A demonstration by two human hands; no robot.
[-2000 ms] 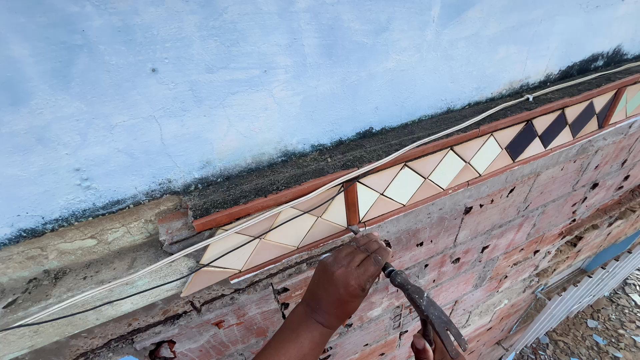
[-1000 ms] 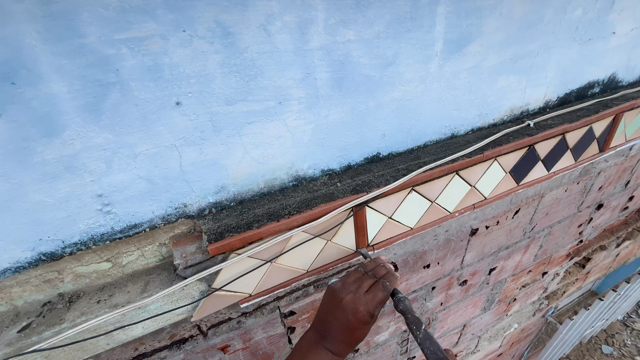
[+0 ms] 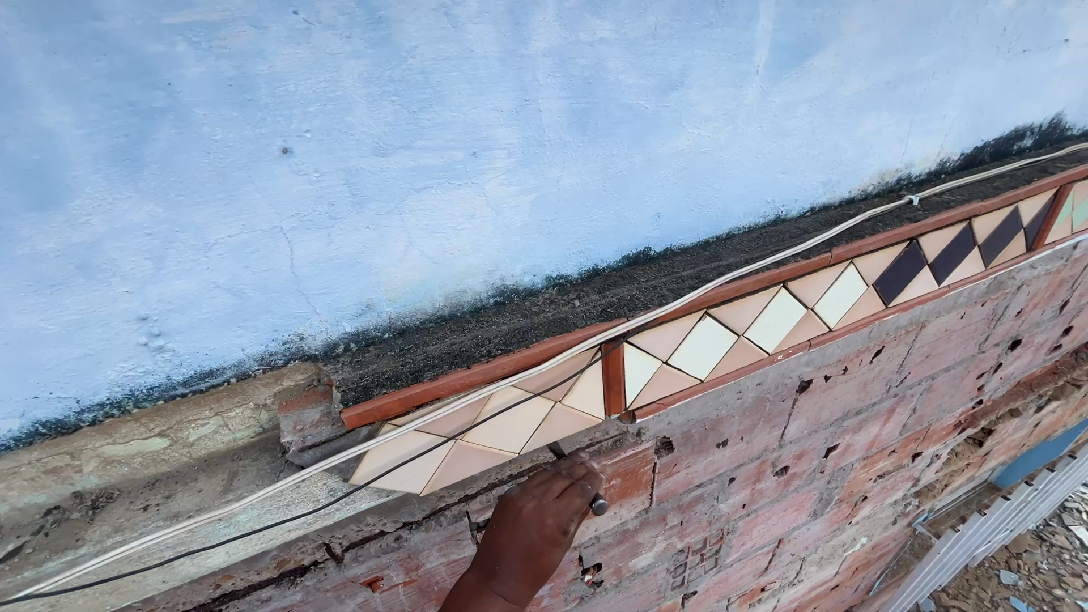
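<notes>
My left hand [image 3: 537,525] is closed around a metal chisel [image 3: 598,505]. The chisel's tip touches or nearly touches the lower edge of the beige diamond tiles [image 3: 507,418], just left of a red-brown upright divider strip [image 3: 613,379]. Below these tiles bare mortar and brick show, with no red-brown strip along their bottom edge. Right of the divider, the lower red-brown trim [image 3: 769,357] is in place under cream, pink and dark diamond tiles [image 3: 899,273]. My right hand and the hammer are out of view.
A white cable [image 3: 748,270] and a thin black cable [image 3: 280,524] cross the tile band. Behind is a dark ledge [image 3: 476,331] below a blue wall [image 3: 510,127]. The brick wall [image 3: 748,476] drops away to a corrugated roof [image 3: 994,535] and rubble [image 3: 1041,544] at lower right.
The lower red-brown strip left of the divider, seen in both earlier frames, is gone. My left hand and chisel have moved left along the edge. The hammer has left the view.
</notes>
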